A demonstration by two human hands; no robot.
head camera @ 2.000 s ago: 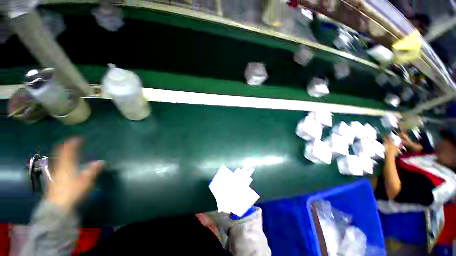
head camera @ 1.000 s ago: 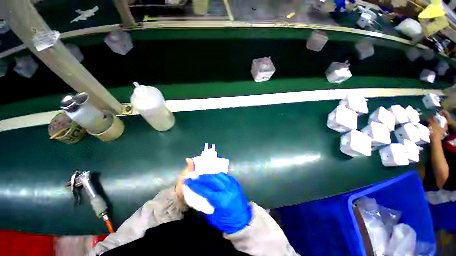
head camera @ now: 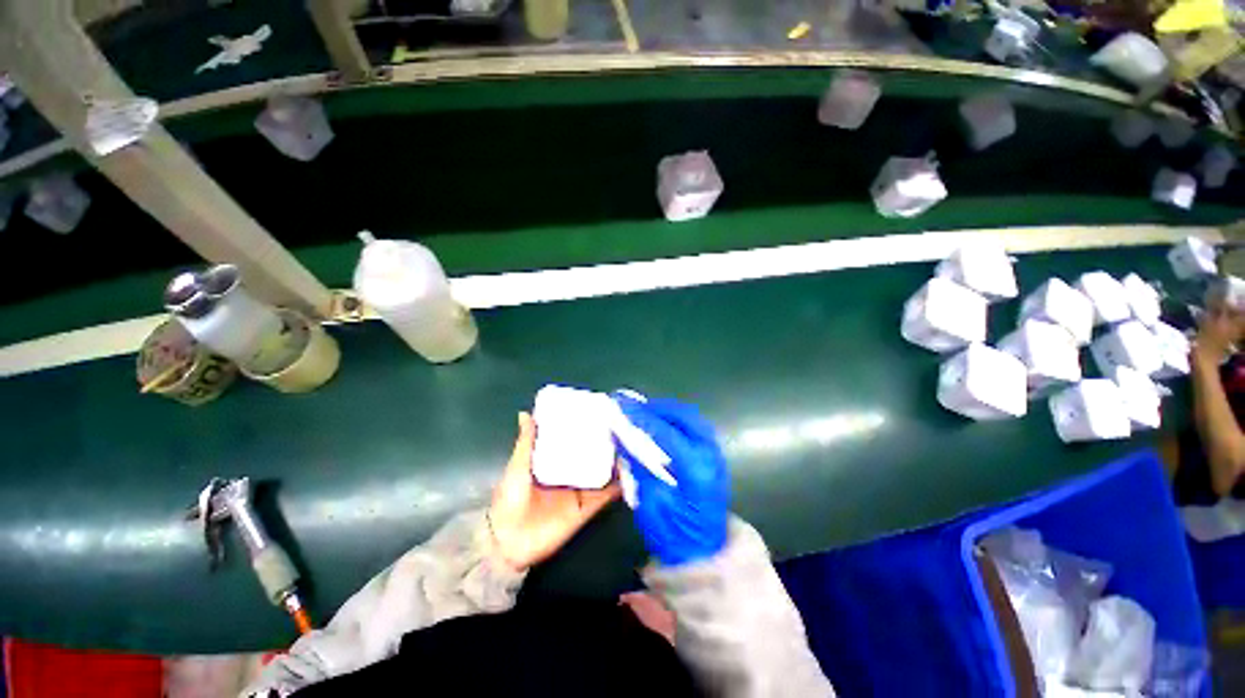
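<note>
My bare left hand (head camera: pixel 544 507) holds a white plug-in unit (head camera: pixel 574 436) above the green bench, its flat square face up. My right hand (head camera: pixel 679 477), in a blue glove, is at the unit's right side and holds a crumpled white cloth (head camera: pixel 642 447) between its fingers, against or close to the unit's edge. The unit's prongs do not show. A group of several white units (head camera: pixel 1046 352) stands on the bench at the right.
An air blow gun (head camera: pixel 253 545) lies at left. A squeeze bottle (head camera: pixel 417 303), a metal-topped can (head camera: pixel 230 319) and round holders (head camera: pixel 303 357) stand by the post. Spaced units (head camera: pixel 690 186) sit on the dark belt. A blue tote (head camera: pixel 1092 532) holds clear bags; a person's arm (head camera: pixel 1210 409) is at right.
My left hand has come from beside the blow gun to hold the unit. The unit has turned from prongs-away to flat face up, and my gloved right hand has moved to its right side.
</note>
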